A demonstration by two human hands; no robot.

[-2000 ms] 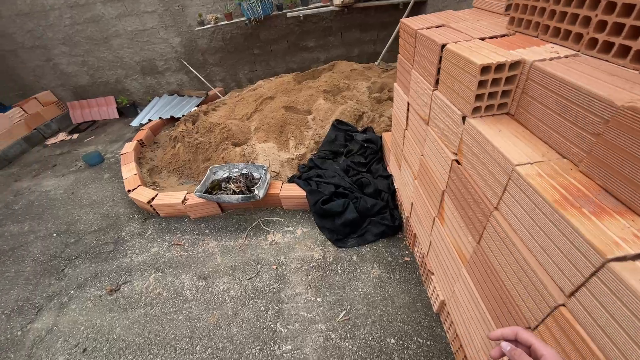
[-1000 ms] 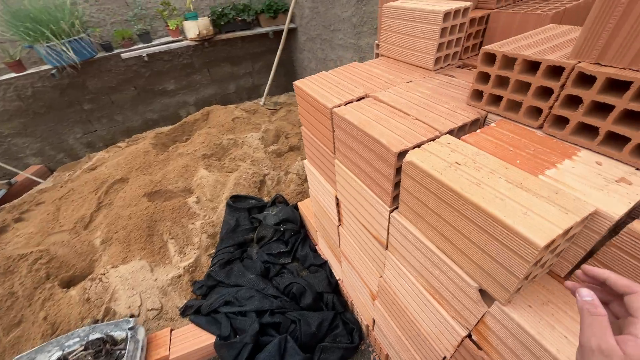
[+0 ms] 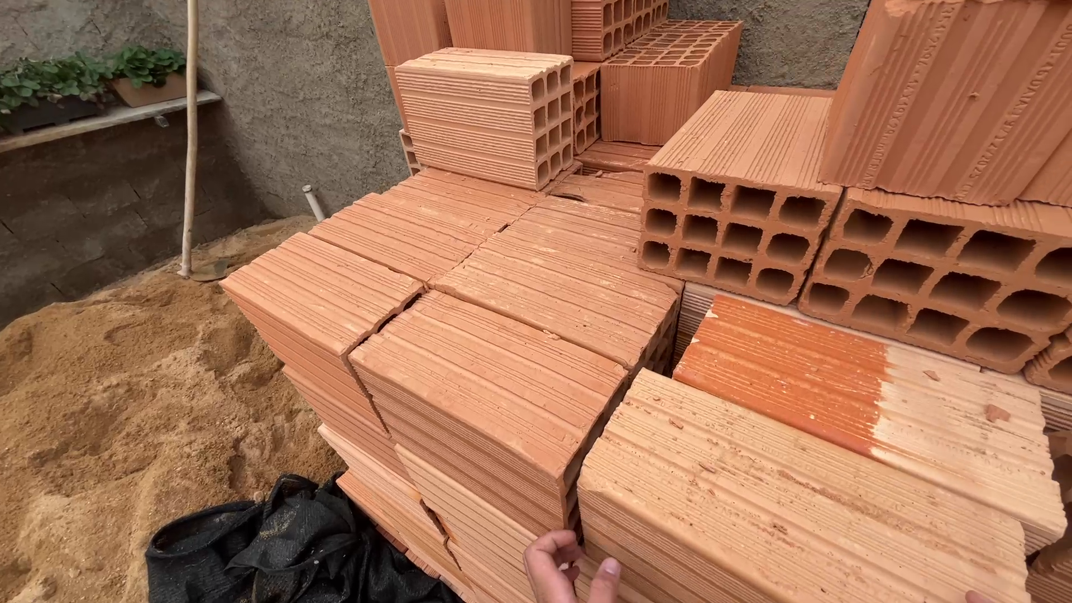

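My left hand (image 3: 574,571) is at the bottom edge, thumb and bent fingers apart, with nothing held between them. Its fingertips are at the lower corner of a hollow clay brick (image 3: 494,394), beside the gap to a paler hollow brick (image 3: 779,494); whether they touch is unclear. Of my right hand (image 3: 976,596), only what looks like a fingertip shows at the bottom edge, by the near side of the pale brick. Behind the pale brick lies one with an orange-stained top (image 3: 787,368).
More hollow bricks (image 3: 729,193) are piled behind and at right, against a rough wall (image 3: 293,100). Left of the stack are a sand heap (image 3: 142,402), black cloth (image 3: 293,544) and an upright wooden pole (image 3: 191,142). Potted plants (image 3: 146,71) stand on a ledge.
The view has swung right and come closer to the brick stack. A left hand now shows at the stack's near side; none is plainly seen there earlier.
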